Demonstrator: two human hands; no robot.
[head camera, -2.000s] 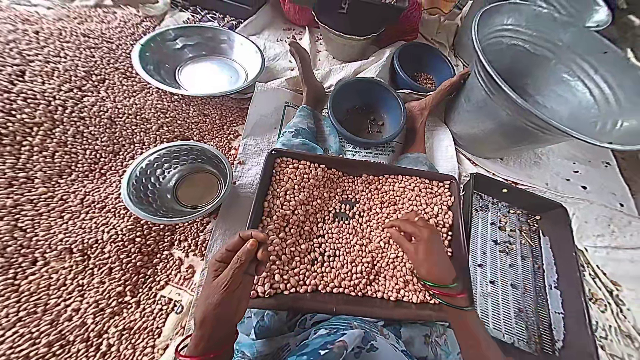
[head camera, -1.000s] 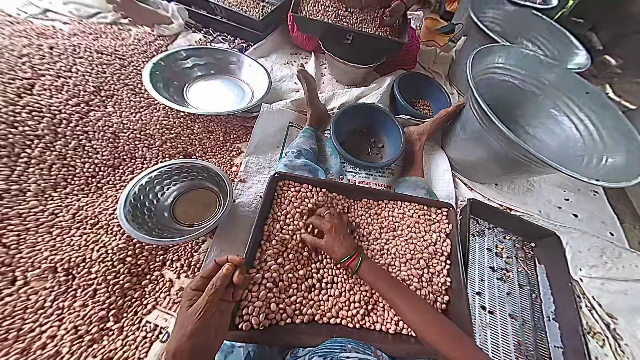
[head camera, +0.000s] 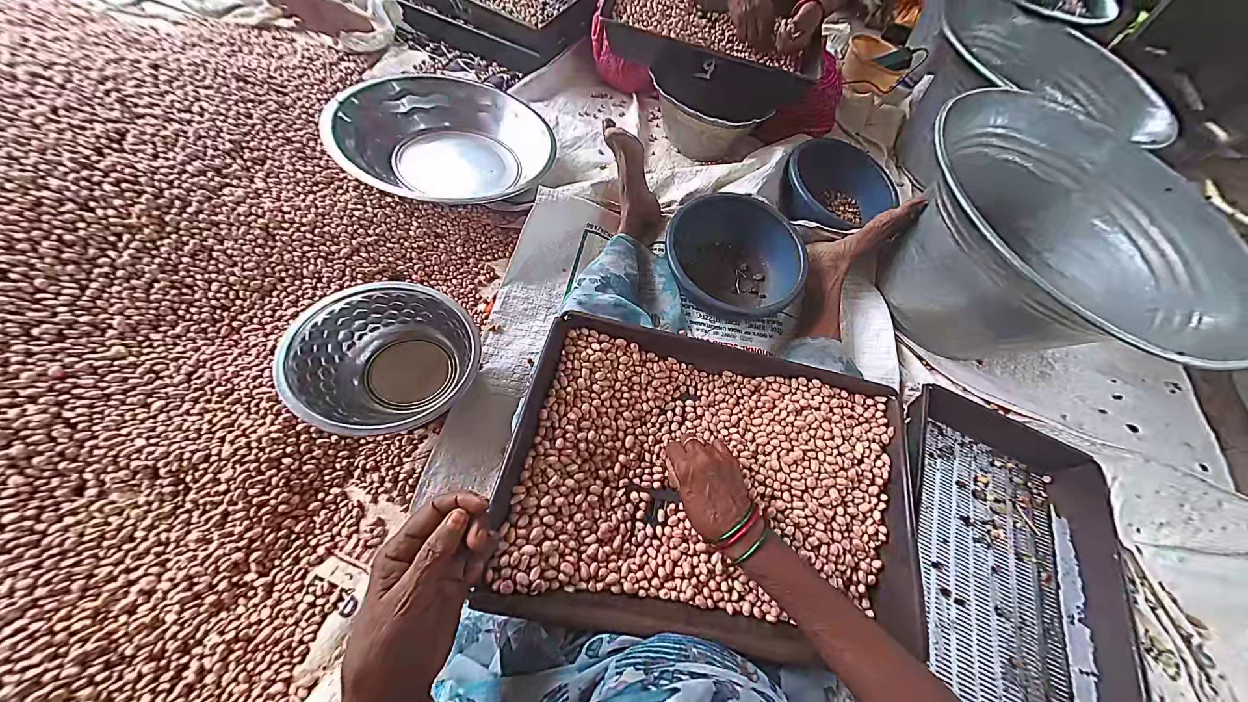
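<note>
A dark rectangular tray (head camera: 702, 629) full of pinkish-brown nuts or seeds (head camera: 780, 429) rests on my lap. My left hand (head camera: 429, 565) is at the tray's left edge, thumb and fingers drawn together; whether it grips the rim or a small piece, I cannot tell. My right hand (head camera: 707, 483), with red and green bangles at the wrist, reaches into the nuts near the tray's middle, fingertips down among them. Beside those fingers a small dark patch of tray bottom shows. What the right fingers touch is partly hidden.
Steel bowls (head camera: 378, 359) (head camera: 439, 138) stand on a wide spread of nuts (head camera: 175, 390) at left. Blue bowls (head camera: 736, 253) (head camera: 840, 183) sit between my feet. Large metal tubs (head camera: 1082, 224) and a slotted tray (head camera: 994, 565) are at right. Another person's hands (head camera: 770, 24) work over a tray ahead.
My right hand was over the right part of the tray two seconds ago, then at its upper left; now it is near the middle, lower down. My left hand stays by the left edge.
</note>
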